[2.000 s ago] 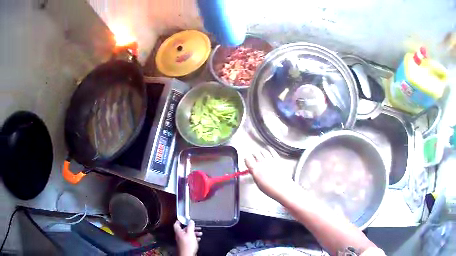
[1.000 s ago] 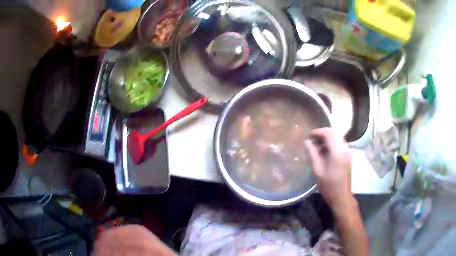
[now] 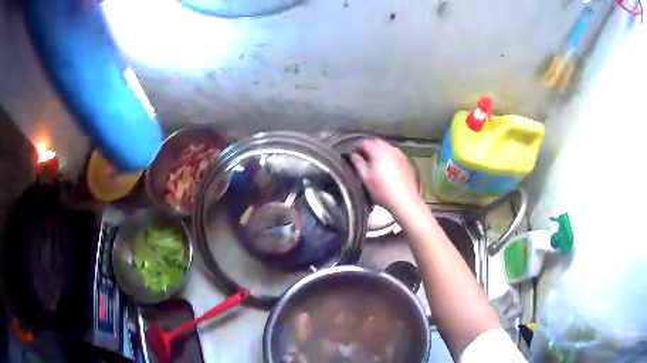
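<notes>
My right hand [image 3: 385, 172] reaches over the back of the counter, its fingertips at the small steel pot or lid [image 3: 384, 221] beside the large glass wok lid [image 3: 273, 266]. Whether it grips anything there cannot be told. My left hand is out of the picture. The stockpot [image 3: 344, 322] holds cloudy liquid with meat pieces, cut off by the bottom edge. The red turner [image 3: 202, 322] lies with its head in the rectangular tray [image 3: 188, 347] and its handle end near the glass lid.
A wok [image 3: 46, 259] stands at the left. A bowl of cut greens [image 3: 124, 266] and a bowl of sliced raw meat [image 3: 155, 177] are left of the glass lid. A yellow detergent jug [image 3: 493, 152], tap [image 3: 514, 223] and sink [image 3: 457, 244] are right. A blue object [image 3: 99, 85] hangs close at upper left.
The view has shifted up towards the wall. My right hand has moved from over the stockpot to the back, near the small pot or lid. My left hand has left the picture.
</notes>
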